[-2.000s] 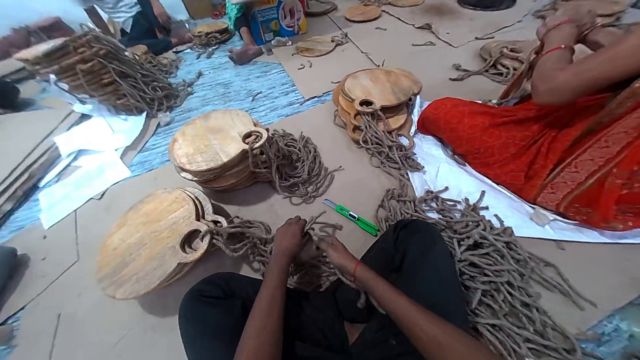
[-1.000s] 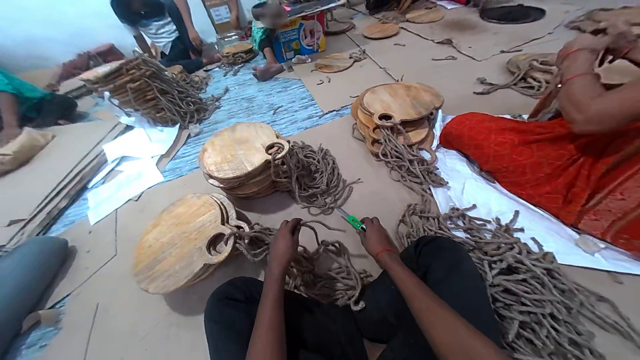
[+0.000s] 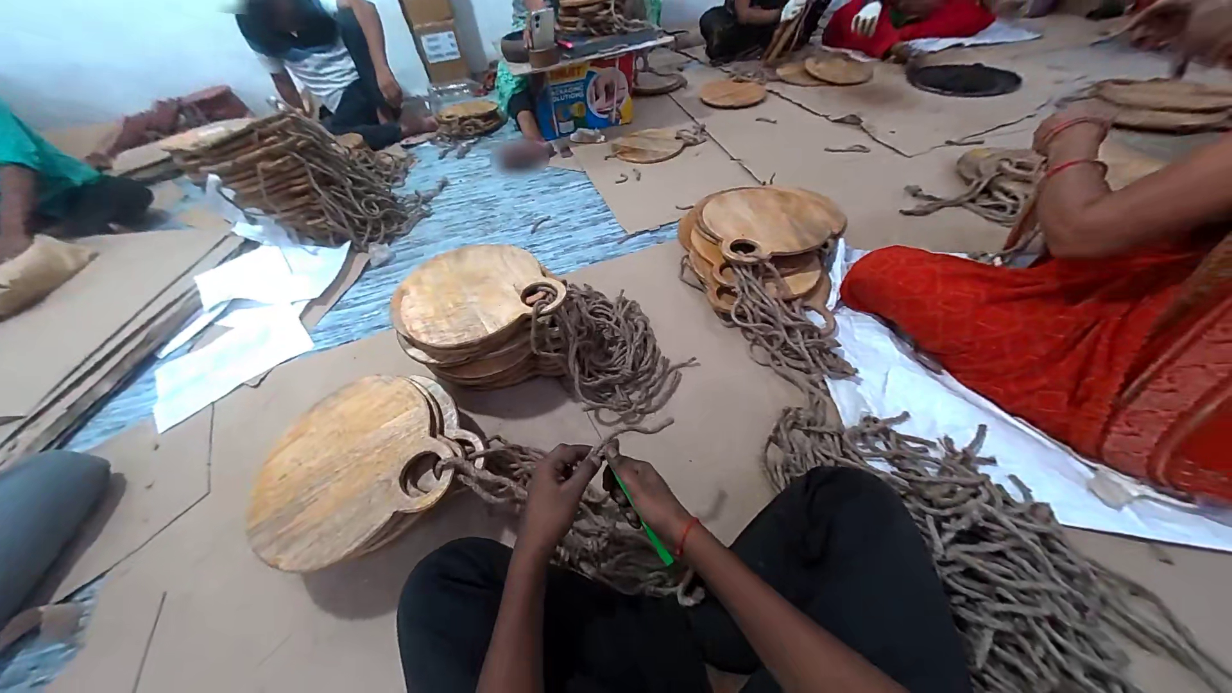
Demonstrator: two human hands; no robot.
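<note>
Between my hands is a grey-brown cord (image 3: pixel 643 429), its free end pointing right. My left hand (image 3: pixel 558 491) pinches the cord. In my right hand (image 3: pixel 650 496) is a green-handled cutter (image 3: pixel 647 525), its front end at the cord beside my left fingertips; the blade is hard to make out. Left of my hands lie round wooden boards (image 3: pixel 346 472) with ring-shaped handles, cords tied through them. Behind them sits a taller stack of boards (image 3: pixel 472 298) with a bundle of cords (image 3: pixel 616 351) on its right. Loose cords (image 3: pixel 1011 568) are heaped right of my knee.
A third board stack (image 3: pixel 770 221) stands ahead, near a person in red cloth (image 3: pixel 1020 346) at right. White paper sheets (image 3: pixel 231 356) and a large board pile (image 3: pixel 279 173) are at left. Cardboard (image 3: pixel 712 423) covers the floor. Other people sit farther back.
The green-handled cutter lay on the floor two seconds ago; my right hand has since taken hold of it and brought it to the cord at my left hand.
</note>
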